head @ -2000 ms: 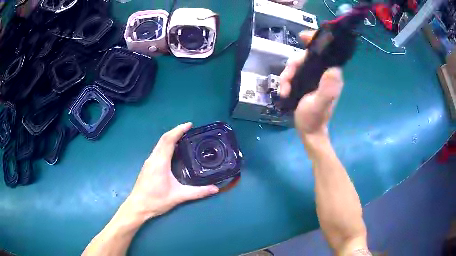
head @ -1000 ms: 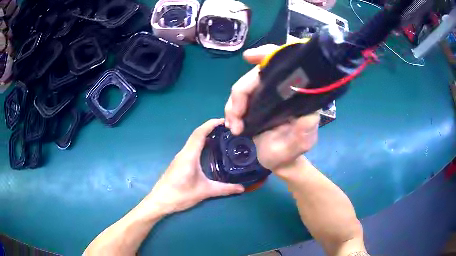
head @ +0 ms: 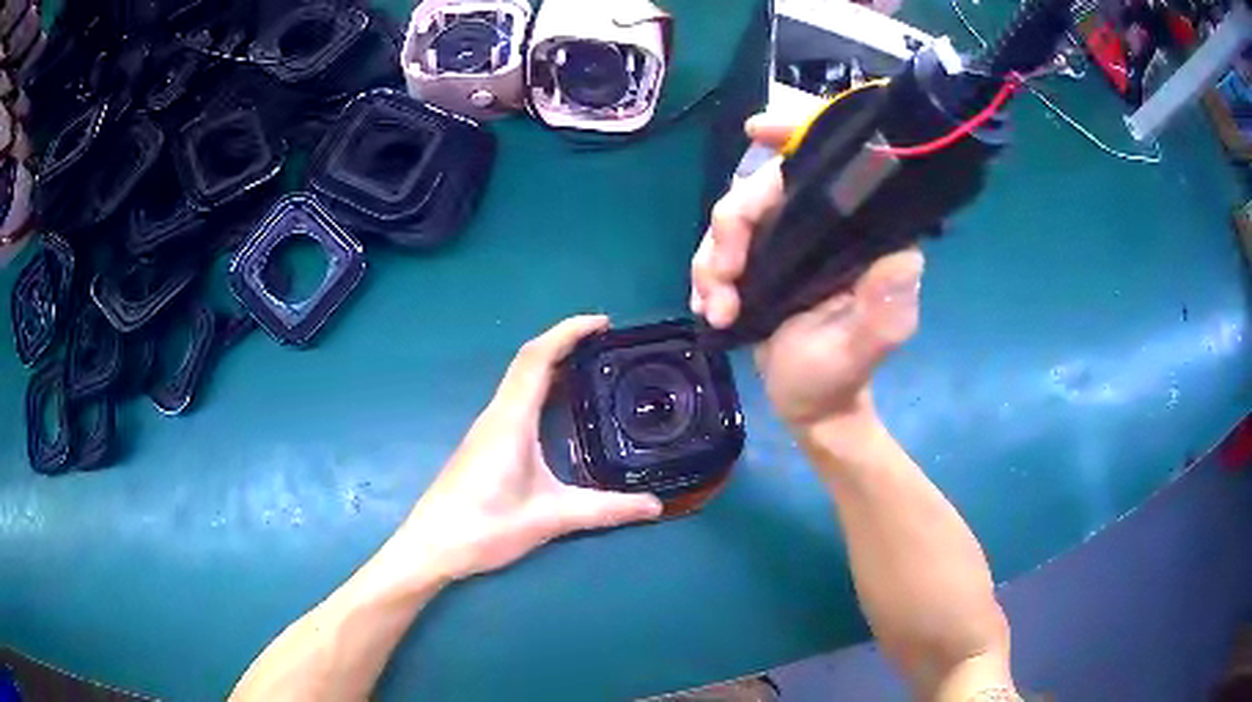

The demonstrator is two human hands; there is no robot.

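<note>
A camera unit with a black front cover [head: 636, 466] stands lens-up in front of me, with a reddish-brown edge under its lower right. Its round dark lens [head: 656, 401] shows in the middle. My left hand [head: 508, 473] grips the unit from the left, thumb along the near side and fingers at the far left corner. My right hand [head: 810, 309] holds the thick black electric screwdriver [head: 858, 206], with a yellow lever and a red wire. The screwdriver's lower end is by the unit's far right corner; its tip is hidden, so contact cannot be told.
Black front covers [head: 298, 269] lie heaped at the left. Two pale pink housings [head: 597, 71] stand at the far side. The white screw feeder [head: 838, 41] is partly hidden behind my right hand. Stacked housings show at the far left edge. All is on a green mat [head: 343, 549].
From one second ago, the screwdriver and my right hand have moved right and slightly up, uncovering the unit's right side. Earlier, they were over the feeder. My left hand still grips the unit.
</note>
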